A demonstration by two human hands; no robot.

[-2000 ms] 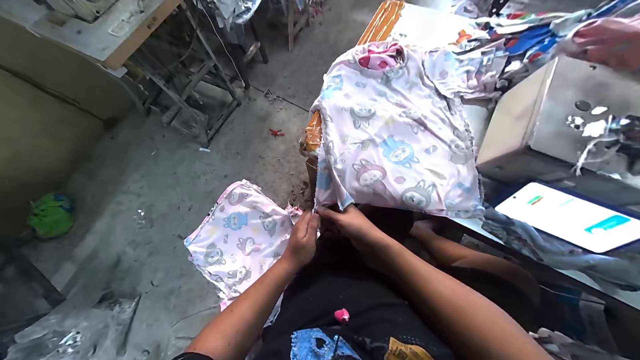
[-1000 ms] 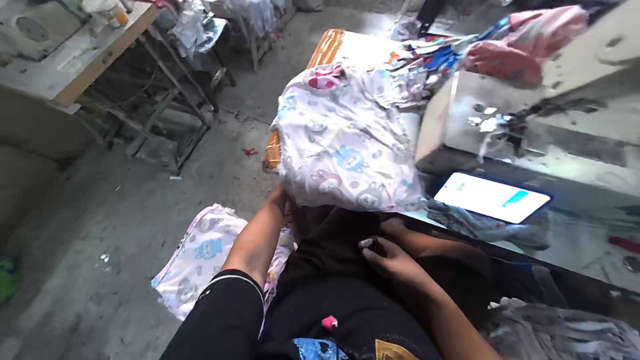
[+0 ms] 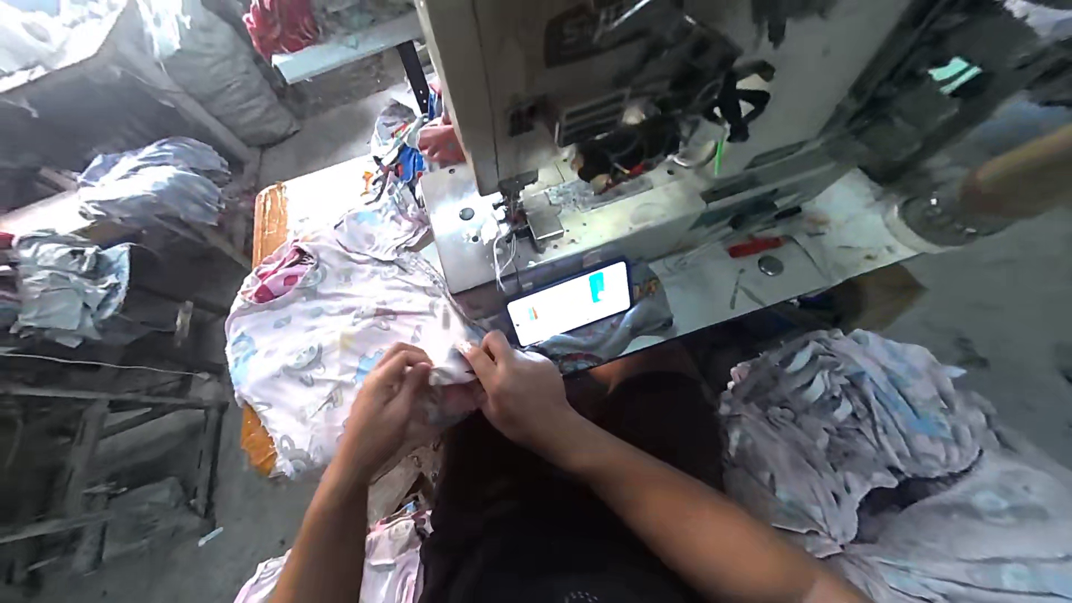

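A pale printed fabric shirt (image 3: 335,327) with a pink neckline lies over the near left part of the sewing table. Both hands are at its lower right edge: my left hand (image 3: 389,398) pinches the cloth, and my right hand (image 3: 523,385) grips it a little to the right, fingertips close together. Just beyond my right hand a phone (image 3: 571,303) with a lit screen rests on folded cloth. The sewing machine (image 3: 662,193) stands past it, with white threads at its needle area (image 3: 507,226).
A heap of pale printed cloth (image 3: 863,419) sits at the right, and more printed fabric (image 3: 389,557) hangs low at left. A red tool (image 3: 755,246) lies on the tabletop. Cloth stacks (image 3: 155,180) stand on racks at the left. Another person's arm (image 3: 1026,172) shows at far right.
The view has swung right, toward the sewing machine. My right hand, apart from the shirt one second ago, now holds its edge beside my left hand.
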